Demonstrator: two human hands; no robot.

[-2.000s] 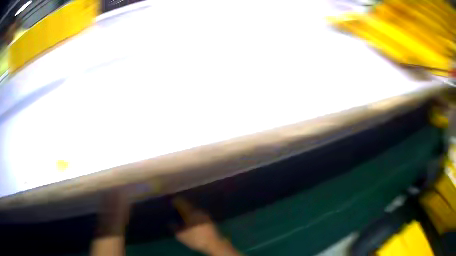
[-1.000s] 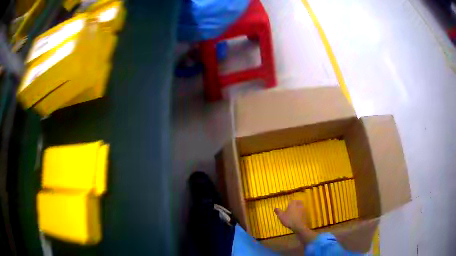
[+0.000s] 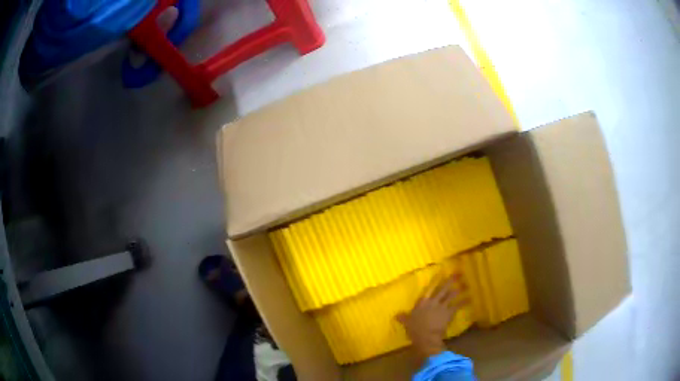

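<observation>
A large open brown carton stands on the floor. It holds two rows of thin yellow boxes on edge, an upper row and a lower row. My right hand is over the lower row, right of its middle, with its back up and fingers spread on the box tops. It is slightly blurred and I see nothing gripped in it. Some boxes under the fingers are hidden. My left hand is not in view.
A red stool and a person's blue clothing are at the upper left. A grey metal bar is at the left. My dark shoe is beside the carton. A yellow line runs along the floor.
The view has swung from the white shelf, past the conveyor with yellow boxes, to the carton, which now looks closer. My right hand stays over the lower row, its fingers now more spread.
</observation>
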